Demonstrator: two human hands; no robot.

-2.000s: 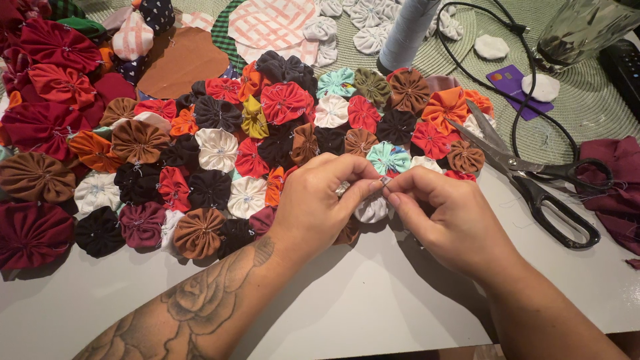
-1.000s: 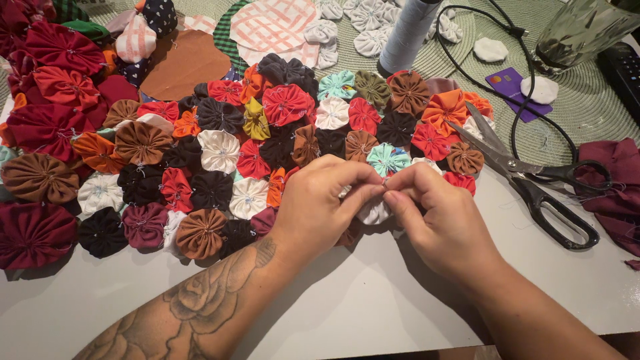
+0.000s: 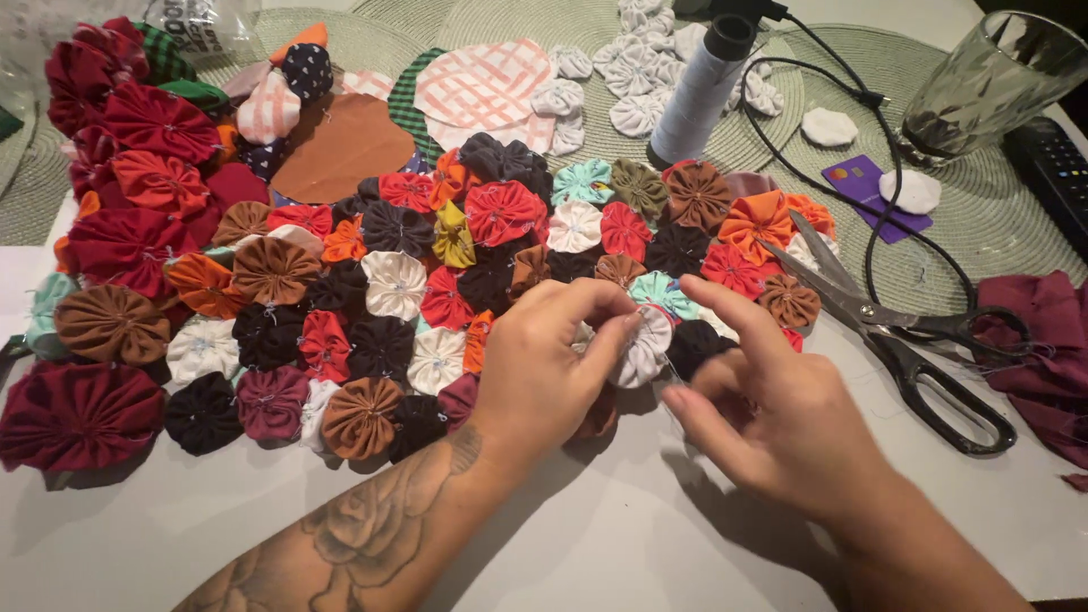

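Note:
My left hand [image 3: 552, 357] pinches a white fabric yo-yo [image 3: 643, 348] between thumb and fingers, at the lower edge of a patchwork of gathered fabric yo-yos [image 3: 393, 286]. A mint yo-yo [image 3: 661, 293] lies just above the white one. Right of it, my right hand [image 3: 765, 399] has its thumb and index finger spread apart. Thin thread shows near the right thumb; whether the other fingers hold it or a needle, I cannot tell. Open-bladed scissors with black handles [image 3: 914, 340] lie right of the patchwork, their tips over its edge.
A pale blue thread cone [image 3: 699, 93] stands behind the patchwork. A glass [image 3: 990, 85], black cable [image 3: 871, 229], purple card [image 3: 871, 200] and remote control [image 3: 1054, 174] are at the right, above maroon cloth [image 3: 1037, 365]. Cut fabric circles [image 3: 489, 85] and loose white yo-yos [image 3: 633, 72] lie at the back.
My right hand has moved away from my left fingertips and its thumb and index finger have spread. The white yo-yo, mostly covered before, now shows more fully in my left hand.

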